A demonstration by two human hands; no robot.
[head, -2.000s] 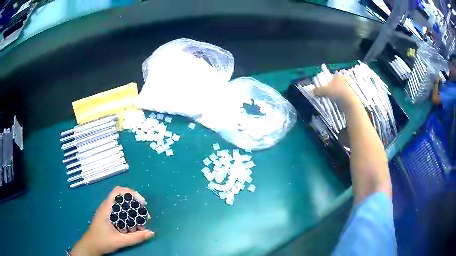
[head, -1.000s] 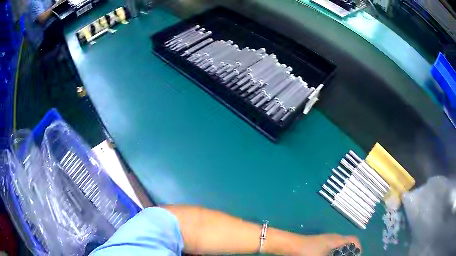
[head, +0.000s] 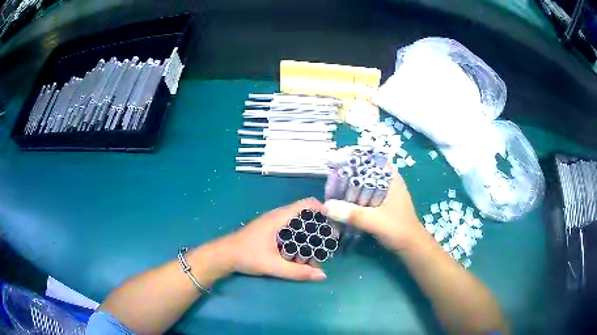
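My left hand (head: 271, 245) holds a bundle of wide tubes (head: 307, 237) upright, their dark round open ends facing up like honeycomb. My right hand (head: 383, 212) is just to its right and a little higher. It grips a bundle of slimmer silver tubes or rods (head: 363, 175), ends up, with a white cover on the thumb. The lower parts of both bundles are hidden by the hands. Tube-and-rod assemblies (head: 298, 134) lie in parallel rows behind the hands, stems to the left. Small white square pieces (head: 455, 226) lie in loose piles on the green mat.
A black tray (head: 91, 141) of assemblies stands at the left. A yellow block (head: 327, 77) lies behind the rows. Clear bags of white pieces (head: 438, 91) lie at the back right. Another black tray (head: 563, 262) with long rods is at the right edge. A plastic-lined blue crate (head: 72, 317) shows bottom left.
The view has swung back from the left. My right hand, at the rod tray two seconds ago, now holds a bundle beside my left hand. My left hand still holds the wide tubes.
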